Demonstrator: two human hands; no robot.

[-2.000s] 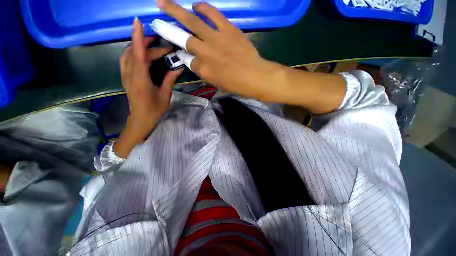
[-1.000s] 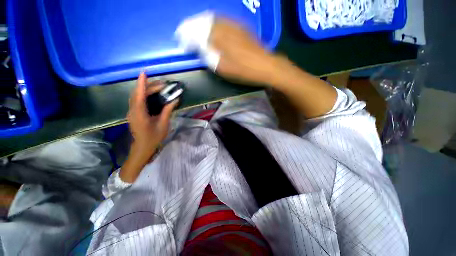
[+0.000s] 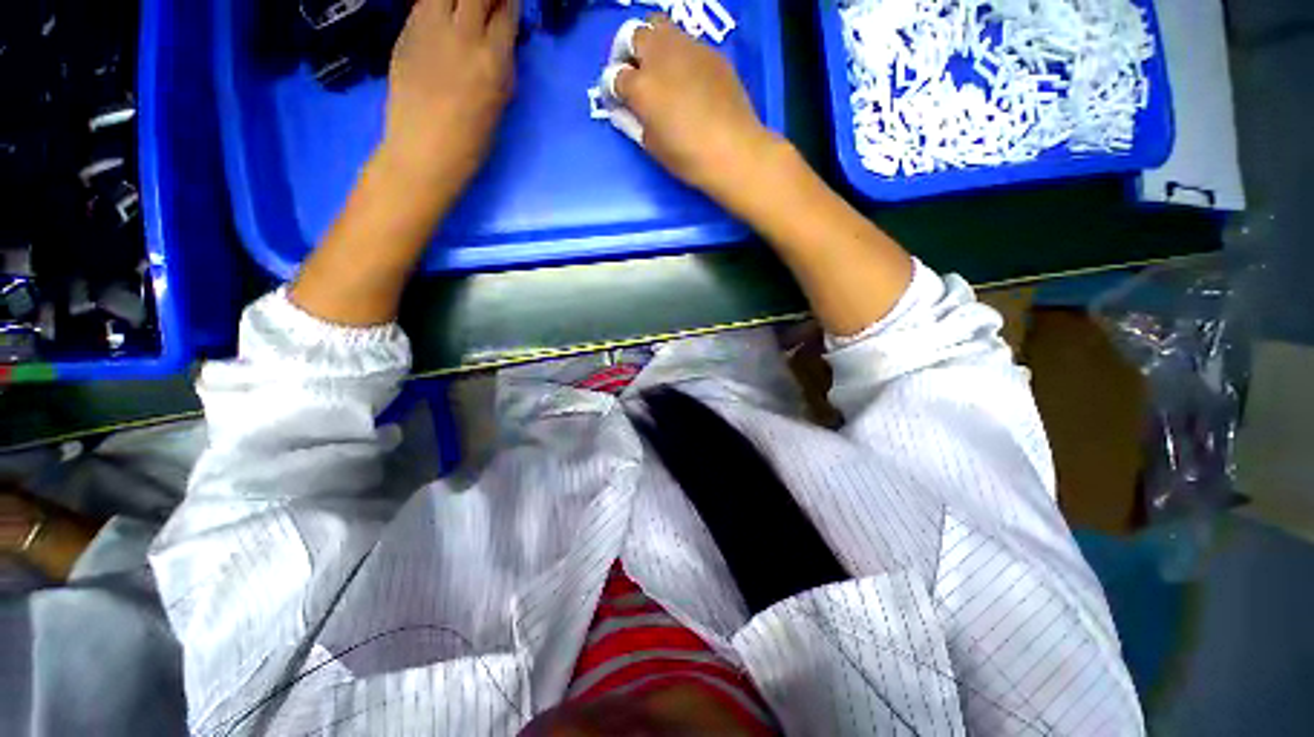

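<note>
My left hand (image 3: 450,72) reaches into the far part of the blue work tray (image 3: 577,242), at black housings; its fingertips are cut off by the top edge, so its hold cannot be told. Black housings (image 3: 334,65) lie in the tray to its left. My right hand (image 3: 677,94), with white finger cots, is over the tray's right part, its fingers closed on a small white part (image 3: 598,104) that sticks out at the fingertips. A few white parts (image 3: 706,17) lie just beyond it at the tray's top right.
A smaller blue tray heaped with white parts (image 3: 994,87) is at the right. A blue bin of dark parts (image 3: 87,187) is at the left. The green bench edge (image 3: 620,310) runs in front of me. Another person's hand (image 3: 43,536) shows at lower left, clear plastic (image 3: 1189,360) at right.
The black housing in my left hand is no longer seen near me; that hand has moved forward into the tray. My right hand has closed on a white part. More of the trays shows.
</note>
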